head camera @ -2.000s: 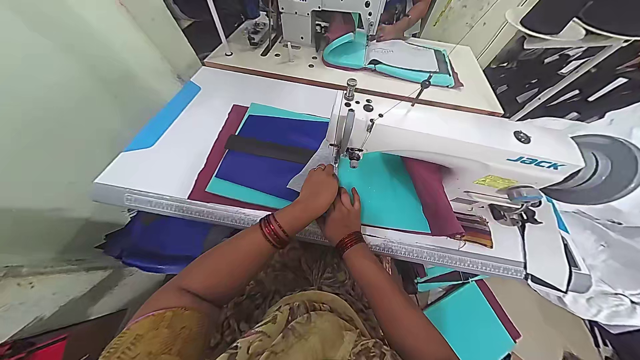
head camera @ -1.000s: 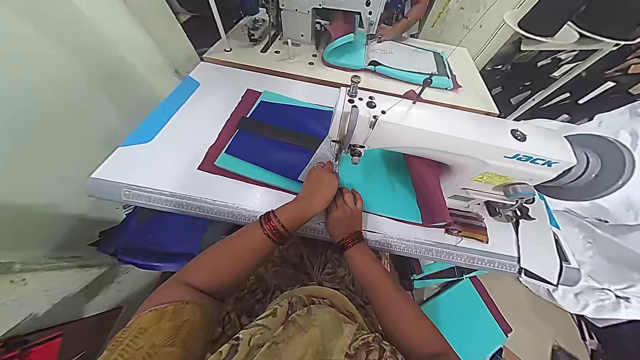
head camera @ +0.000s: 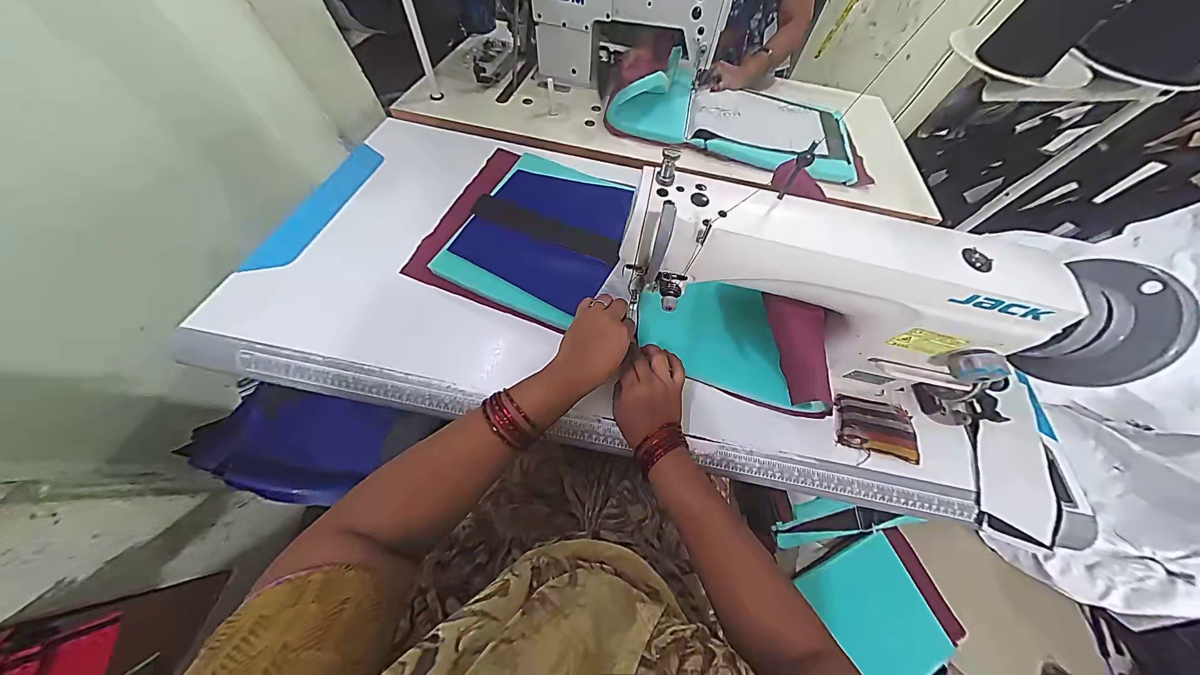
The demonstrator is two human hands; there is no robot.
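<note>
A white Jack sewing machine point(head camera: 891, 272) stands over layered fabric: a maroon piece point(head camera: 797, 347), a turquoise piece point(head camera: 717, 333) and a blue panel point(head camera: 553, 230) crossed by a black strip point(head camera: 539, 228). My left hand point(head camera: 596, 345) lies on the near edge of the layers, just left of the presser foot point(head camera: 635, 292), fingers bent and pressed to the material. Close beside it, my right hand point(head camera: 650, 384) has its fingers curled at the same edge. The fingers hide what is between them, so their exact grip does not show.
Behind is a second sewing machine point(head camera: 562, 42) with turquoise and maroon work, where a co-worker's hand point(head camera: 727, 77) rests. A swatch of colored threads point(head camera: 877, 427) lies at the right. Blue material point(head camera: 300, 441) hangs below the table's ruled front edge point(head camera: 375, 380); turquoise pieces point(head camera: 877, 600) lie lower right.
The layered fabric left of the needle has turned, its far left corner swinging away from the front edge. Both hands stay close to the presser foot.
</note>
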